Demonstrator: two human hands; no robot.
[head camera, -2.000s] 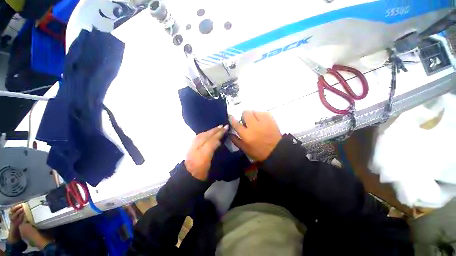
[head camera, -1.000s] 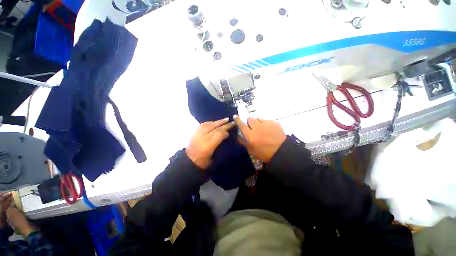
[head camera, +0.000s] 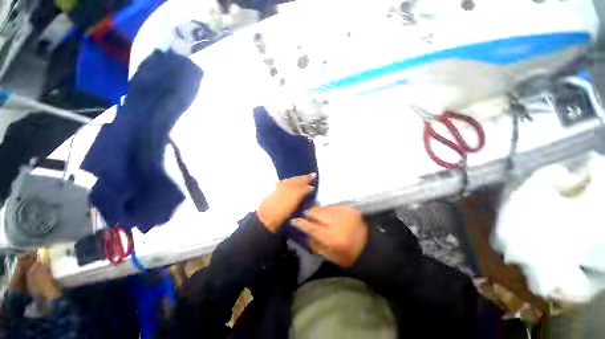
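A navy panel (head camera: 292, 153) lies on the white table, running from beside the presser foot and needle area (head camera: 308, 119) down over the front edge towards my lap. The needle area is blurred. My left hand (head camera: 286, 200) rests on the panel with its fingers on the cloth near the table edge. My right hand (head camera: 334, 233) holds the panel's lower part at the table edge, nearer to me, its fingertips on the cloth. A small part of pale cloth (head camera: 308, 263) shows below the hands.
A navy stack (head camera: 142, 139) lies at left, with a narrow dark strip (head camera: 189, 179) beside it. Red-handled scissors (head camera: 454, 138) lie right of the needle. Another red pair (head camera: 118, 245) is at far left, near another person's hands (head camera: 36, 278). A white bundle (head camera: 557, 225) is at right.
My right hand has moved down from the needle area towards my lap, and my left hand has moved slightly down. The panel now shows longer and narrower between needle and hands. The view has shifted and blurred.
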